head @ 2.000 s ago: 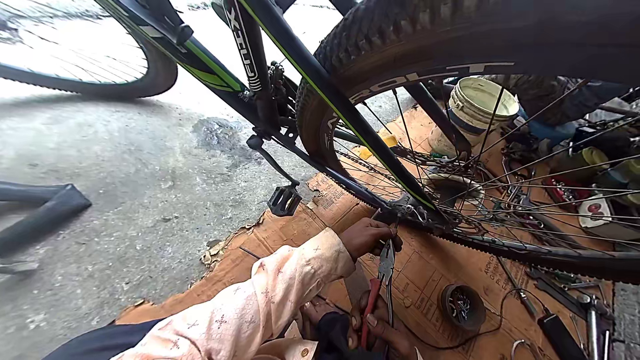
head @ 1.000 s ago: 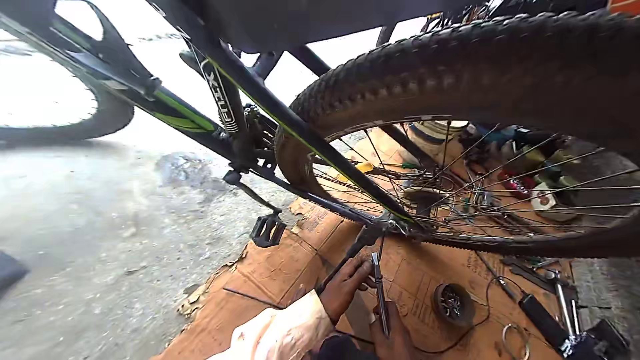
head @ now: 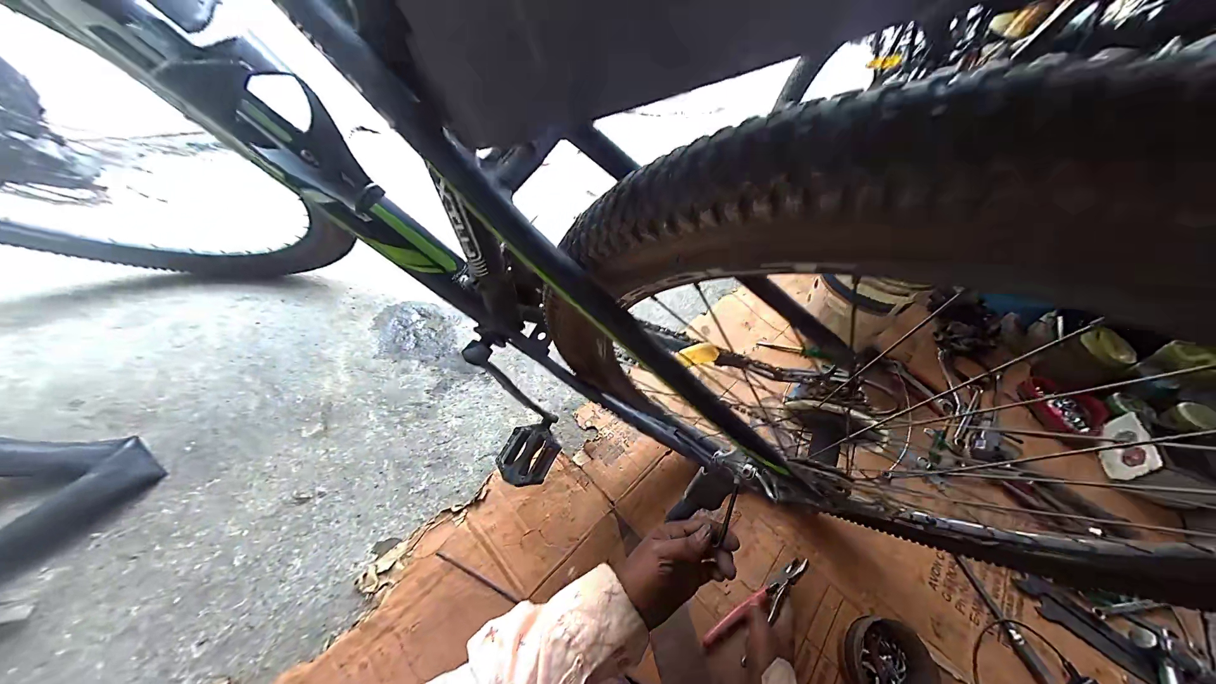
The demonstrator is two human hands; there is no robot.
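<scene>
A bicycle's rear wheel [head: 655, 218] and black-and-green frame [head: 570, 285] stand over a cardboard sheet [head: 541, 532]. Just below the rear axle area [head: 746, 470], my left hand [head: 674, 565] pinches a thin dark piece, a rod or cable, that reaches up to the frame end. A dark flat part shows behind its fingers. My right hand [head: 760, 646] is mostly cut off by the bottom edge. Its fingers are at the handles of red-handled pliers [head: 736, 617], whose jaws point up and right, apart from the bicycle.
A round bowl of small metal parts [head: 879, 651] sits right of the pliers. Tools [head: 1083, 622] lie at lower right. Seen through the spokes are a red dish [head: 1062, 407] and more tools. The pedal [head: 528, 454] hangs left of my left hand; a thin rod [head: 478, 577] lies on the cardboard.
The pliers, upright beside my left hand a second ago, are now lower and tilted to the right. My left hand has moved up close to the axle area, gripping the thin dark piece.
</scene>
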